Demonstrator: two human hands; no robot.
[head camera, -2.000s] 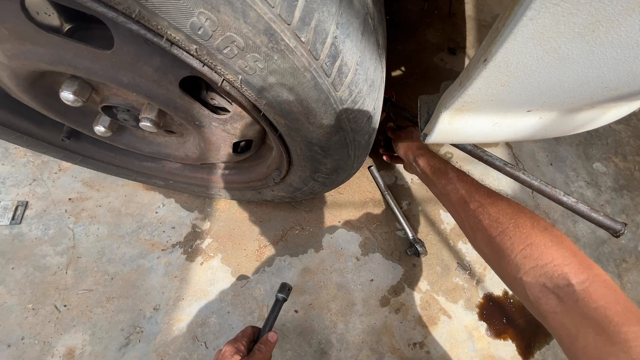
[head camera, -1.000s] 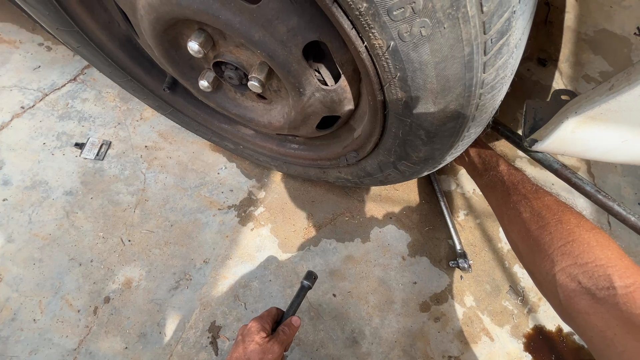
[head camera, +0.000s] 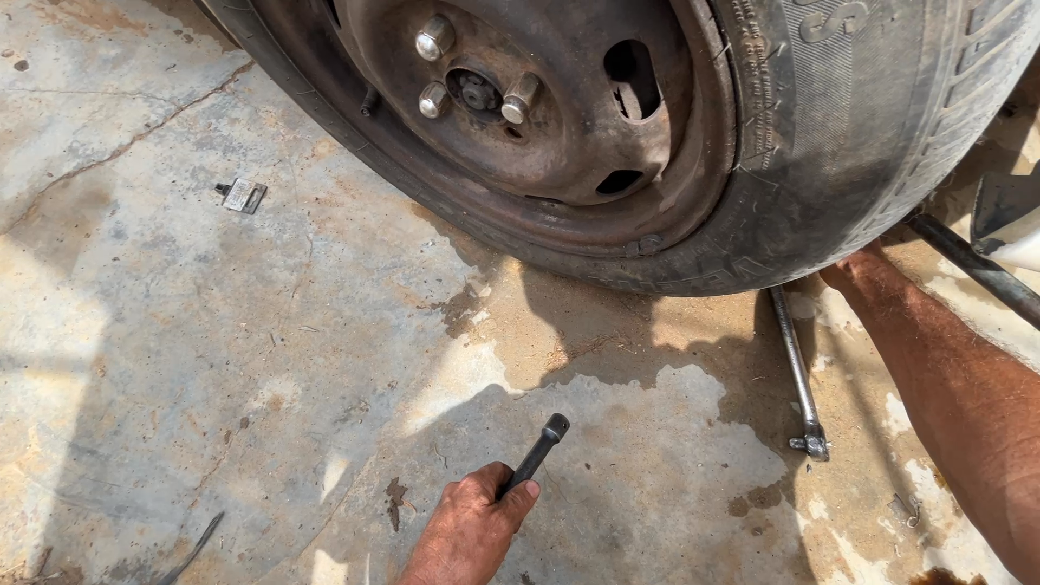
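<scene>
My left hand (head camera: 479, 516), low in the middle of the view, is closed round a black socket extension bar (head camera: 536, 455) whose end points up and right. On the right my forearm reaches to the foot of the tire (head camera: 861, 154); part of my right hand (head camera: 857, 264) shows there, its fingers hidden behind the rubber. Beside that hand a chrome breaker bar (head camera: 796, 357) lies on the concrete, its square-drive head toward me. The rusty steel wheel (head camera: 561, 146) carries three silver lug nuts (head camera: 520, 97) around its hub.
A dark metal pipe (head camera: 975, 264) slants past my right forearm, below a white body panel (head camera: 1022, 250). On the stained concrete floor (head camera: 309, 390) lie a small flat metal piece (head camera: 242, 195) at the left and a thin dark strip (head camera: 195, 548) at the lower left.
The view has swung left, bringing more of the wheel and floor into sight. My right hand has gone further behind the tire's lower edge. My left hand still holds the extension bar.
</scene>
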